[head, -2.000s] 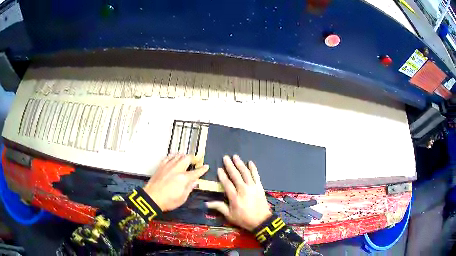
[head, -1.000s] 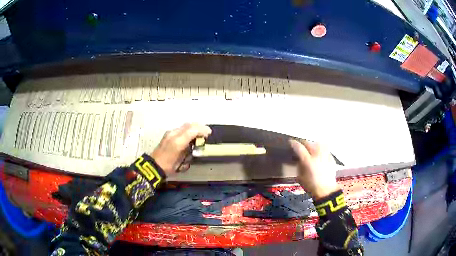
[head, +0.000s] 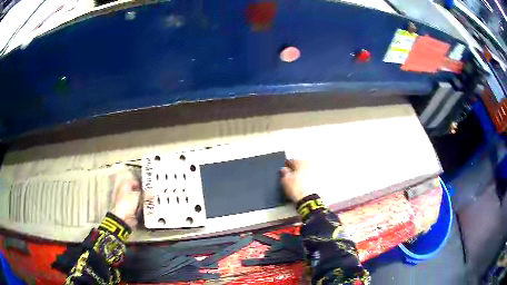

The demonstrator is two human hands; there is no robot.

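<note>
The cutting die (head: 173, 192) lies on the cutting board (head: 356, 150) with its pale back and dark holes facing up. The black sheet (head: 243, 185) lies flat and extends right from the die's right edge; whether it runs under the die is hidden. My left hand (head: 127, 196) is blurred and grips the die's left edge. My right hand (head: 293, 181) has curled fingers on the sheet's right edge.
The dark-blue press beam (head: 222, 61) spans behind the board, with a pale red button (head: 289, 54). Black cut strips (head: 222, 250) lie heaped on the red front ledge (head: 383, 222). A blue bin (head: 433, 234) stands at the right.
The die was tilted up in my left hand and now lies back-up on the board. The sheet, raised and bent before, is flat. The view has shifted, with more of the beam showing.
</note>
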